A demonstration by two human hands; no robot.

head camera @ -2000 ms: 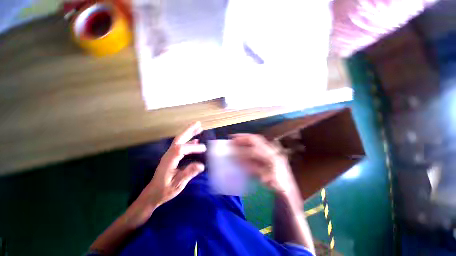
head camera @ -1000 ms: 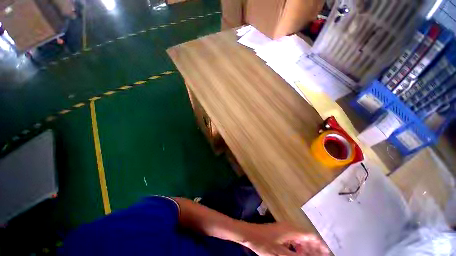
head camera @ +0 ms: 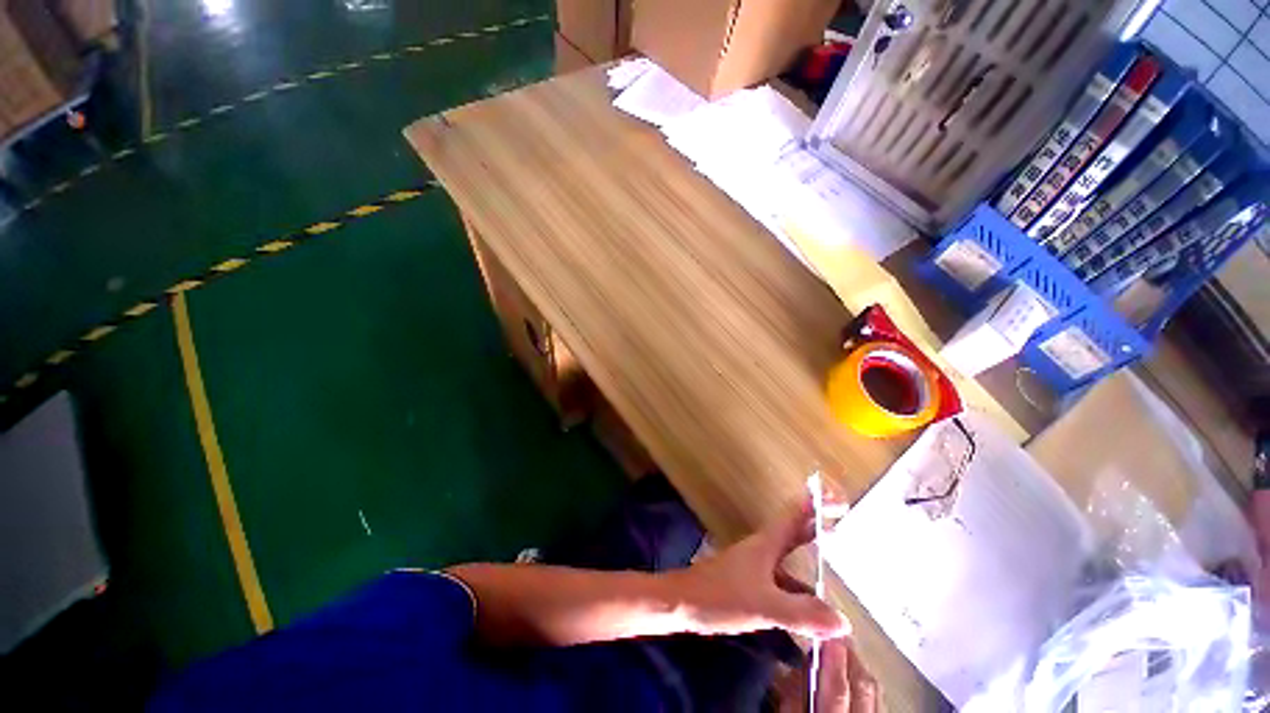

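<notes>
A thin white card (head camera: pixel 818 564) is seen nearly edge-on at the desk's front edge, as an upright white line. My left hand (head camera: pixel 773 578) holds it, with fingers near its upper part and the thumb lower down. My right hand (head camera: pixel 843 681) is at the bottom edge of the picture, mostly cut off; its fingers lie on both sides of the card's lower part. The card's lower end is cut off by the picture's edge.
The wood-grain desk (head camera: pixel 627 265) bears a yellow tape roll (head camera: pixel 852 396), eyeglasses (head camera: pixel 953 471) on paper (head camera: pixel 961 571), clear plastic bags (head camera: pixel 1149 648), a small white box (head camera: pixel 996 332) and a blue bin (head camera: pixel 1038 279) of labelled dark packs. A slotted grey crate (head camera: pixel 961 105) and cartons (head camera: pixel 738 42) stand behind.
The view has swung left along the desk since the oldest frame. Since one second ago, the white card and my right fingers have come into view at my left hand.
</notes>
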